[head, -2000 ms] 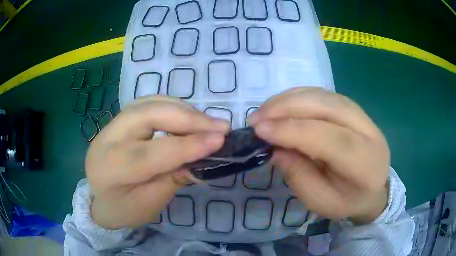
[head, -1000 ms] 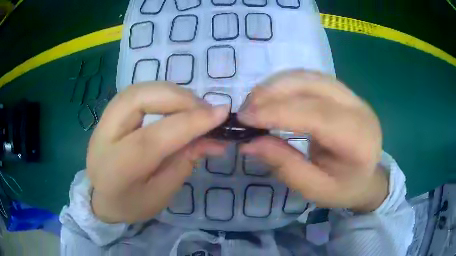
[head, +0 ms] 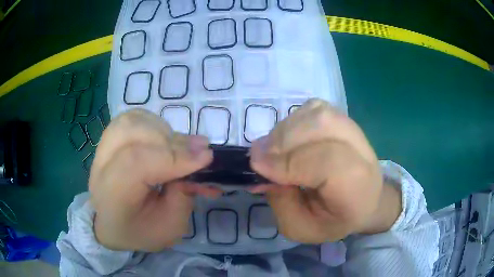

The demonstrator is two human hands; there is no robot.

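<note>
A glossy black watch housing (head: 232, 164) is held level between my two hands, above the middle of the tray. My left hand (head: 143, 178) grips its left end with the thumb on top and fingers beneath. My right hand (head: 325, 170) grips its right end the same way. The fingers hide both ends of the housing. The white blister tray (head: 309, 70) lies below, with rows of thin black frame rings (head: 218, 72) in its pockets. Some pockets at its right side hold no ring.
Several loose frame rings (head: 77, 137) lie on the green mat (head: 401, 108) at left. A black block (head: 20, 152) stands at far left, with a blue bag or bin (head: 24, 243) below it. Yellow tape (head: 379, 30) crosses behind the tray.
The housing was tilted, then edge-on, and now shows a broader dark face. My thumbs have moved onto it. The tray and mat appear shifted left in view.
</note>
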